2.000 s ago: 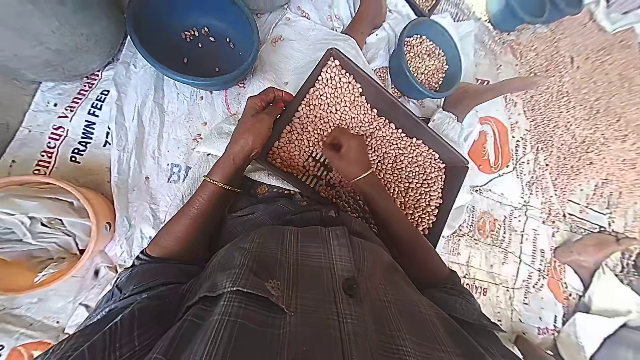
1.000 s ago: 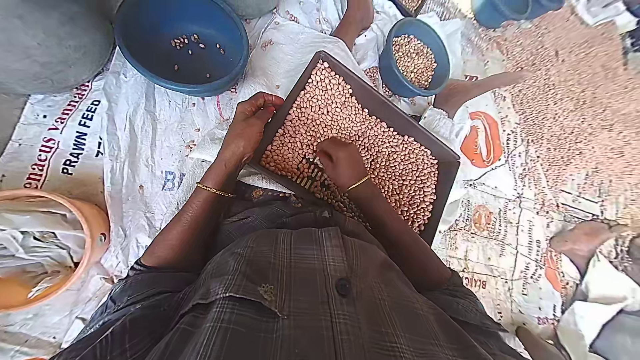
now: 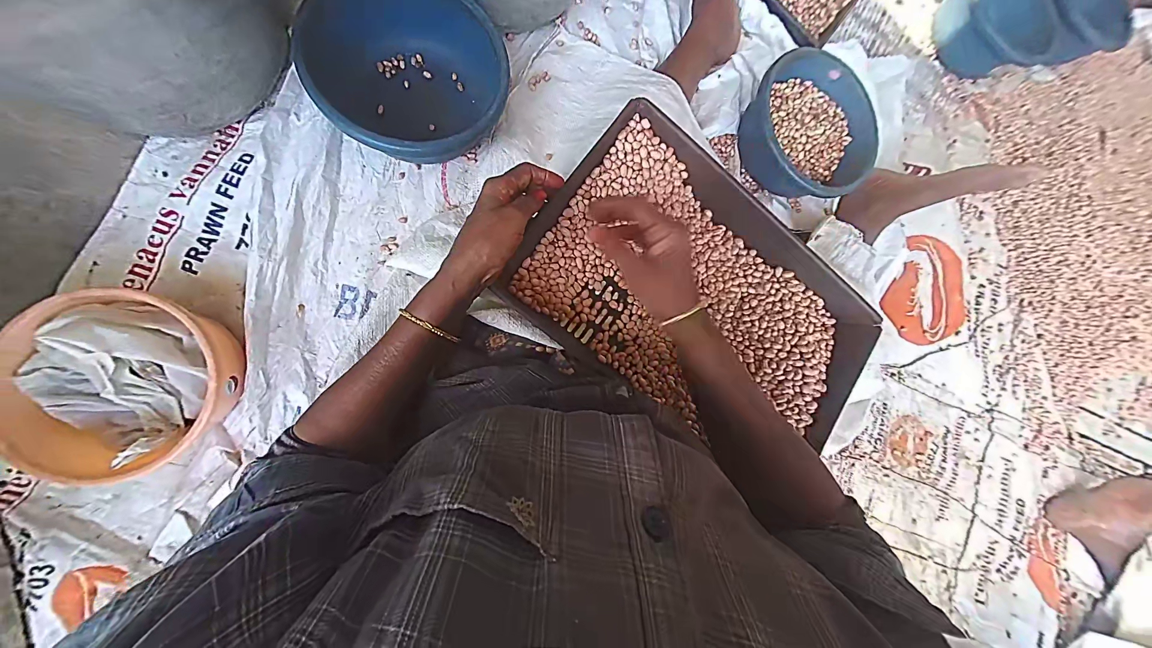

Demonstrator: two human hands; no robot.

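Note:
A dark rectangular tray [image 3: 850, 373] full of shelled peanuts [image 3: 756, 297] lies tilted across my lap. My left hand [image 3: 508, 216] grips the tray's left rim, fingers curled at its edge. Over the peanuts is my right hand [image 3: 643, 247], blurred, with bent fingers; whether it holds a peanut cannot be told. Just below and left of it, the dark tray bottom shows between scattered peanuts. Beyond the tray's far edge stands a small blue tub [image 3: 765, 148] part filled with peanuts. A wide blue basin [image 3: 342, 108] with a few loose peanuts sits at the upper left.
An orange tub [image 3: 225, 360] holding white plastic sheeting is at the left. Printed white woven sacks [image 3: 306, 225] cover the floor. Peanuts are spread [image 3: 1071, 243] at the right. Another person's feet [image 3: 886, 198] are near the small tub. More blue tubs [image 3: 1008, 36] stand at the upper right.
My right hand has moved from the dark gap near the tray's near side up across the peanuts, and its fingers have loosened. My left hand stays on the rim.

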